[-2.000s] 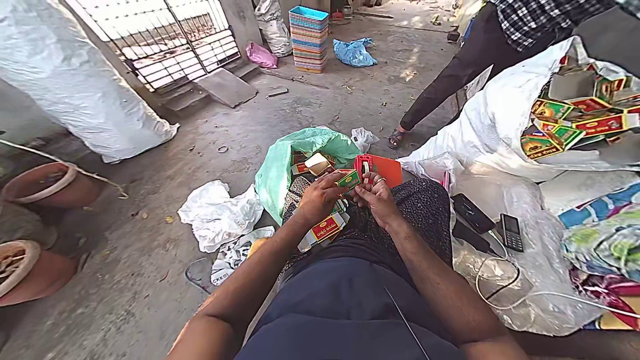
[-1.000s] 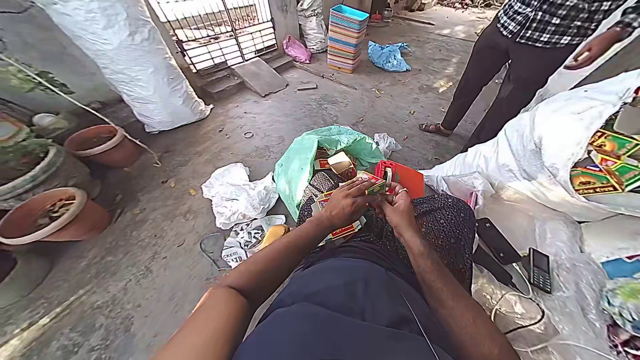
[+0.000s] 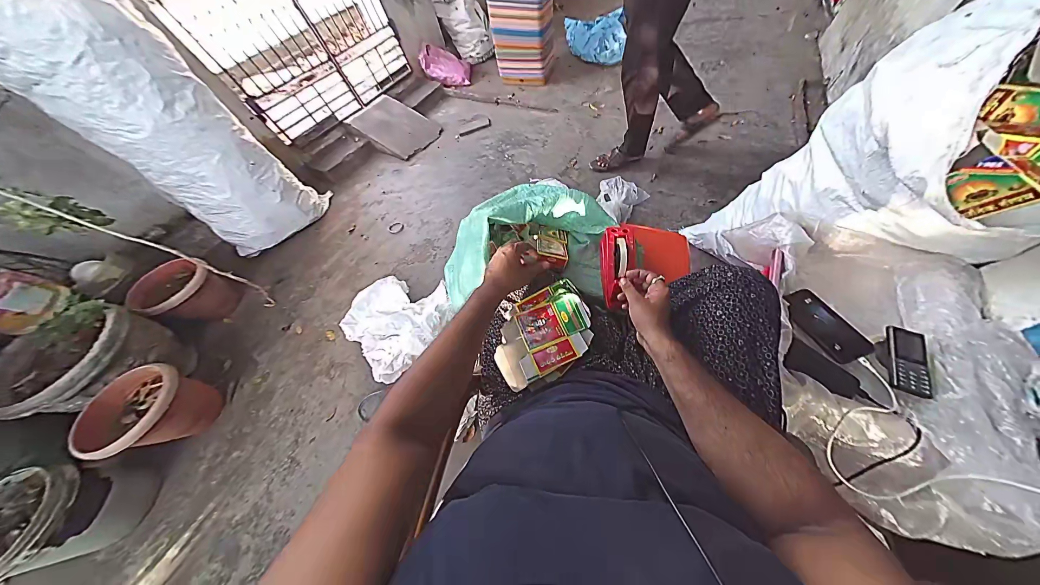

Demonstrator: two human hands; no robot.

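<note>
My left hand is at the mouth of a green plastic sack, beside a small printed carton; whether its fingers grip the carton is unclear. At the near edge of a red-orange container with a slot-like opening is my right hand, its thumb and fingertips close together; what they pinch, if anything, cannot be made out. Flattened printed cardboard cartons lie on my lap between the two forearms. More small cartons show inside the sack, partly hidden by my left hand.
White crumpled plastic lies left of the sack. Terracotta pots stand at the left. On clear plastic at the right are a smartphone, a keypad phone and cables. A large white sack holds cartons. A person's legs are ahead.
My hands were together around a small carton and are now apart, the left at the sack, the right at the red-orange container. The other person has moved. The view has shifted.
</note>
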